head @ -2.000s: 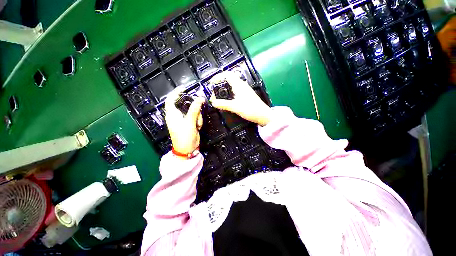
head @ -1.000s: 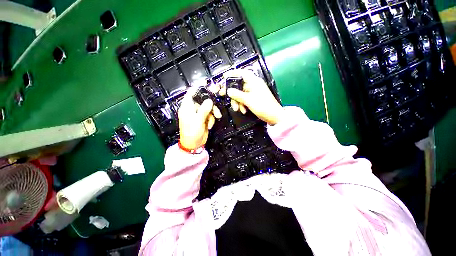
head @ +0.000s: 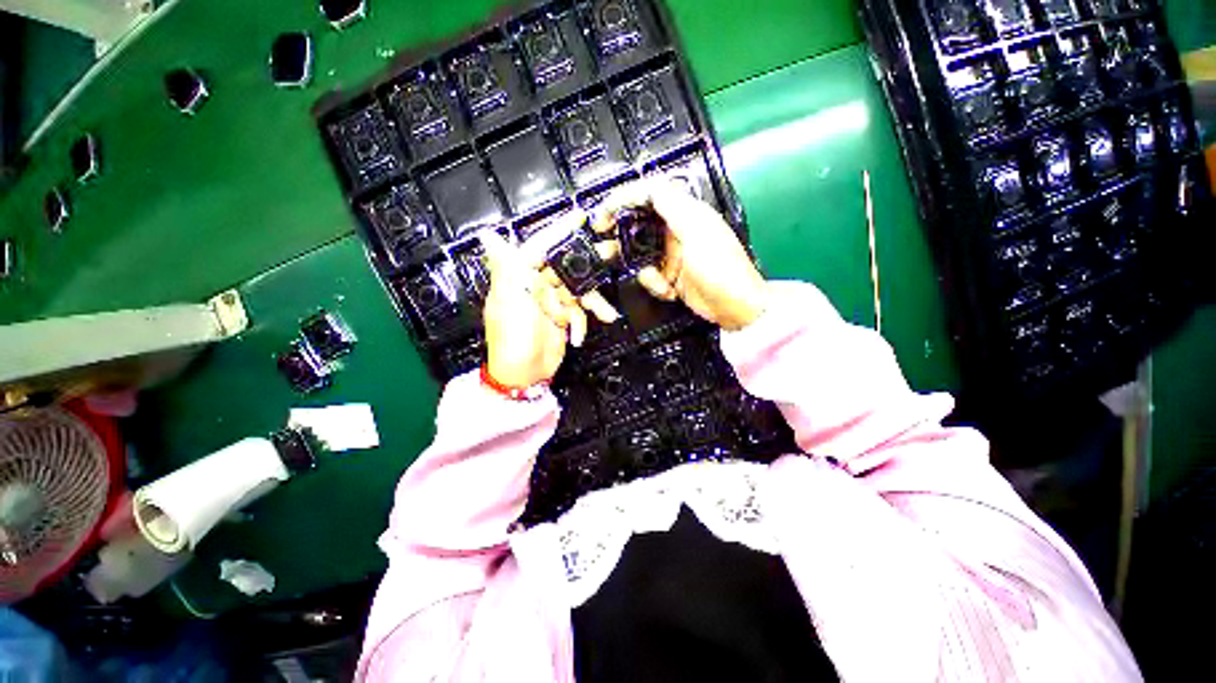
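Observation:
A black blister tray (head: 474,171) lies in front of my body, with black square units in most pockets and two bare pockets in its second row. My left hand (head: 523,320) holds one black unit (head: 576,259) in its fingertips over the middle of the tray. My right hand (head: 704,262) holds another black unit (head: 642,234) in its fingertips, close beside the first. Both units show a round centre. Whether the two units touch is hard to tell. The hands hide some of the pockets beneath them.
A second filled black tray (head: 934,174) lies at the right. A thin pale rod (head: 872,254) lies between the trays. Single dark units (head: 291,59) are spaced along the green surface at upper left. Spare units (head: 316,352), a white roll (head: 211,491) and a red fan (head: 47,496) are at left.
My hands have brought the two units closer together over the tray and turned them. The units on the green surface at upper left have shifted in view.

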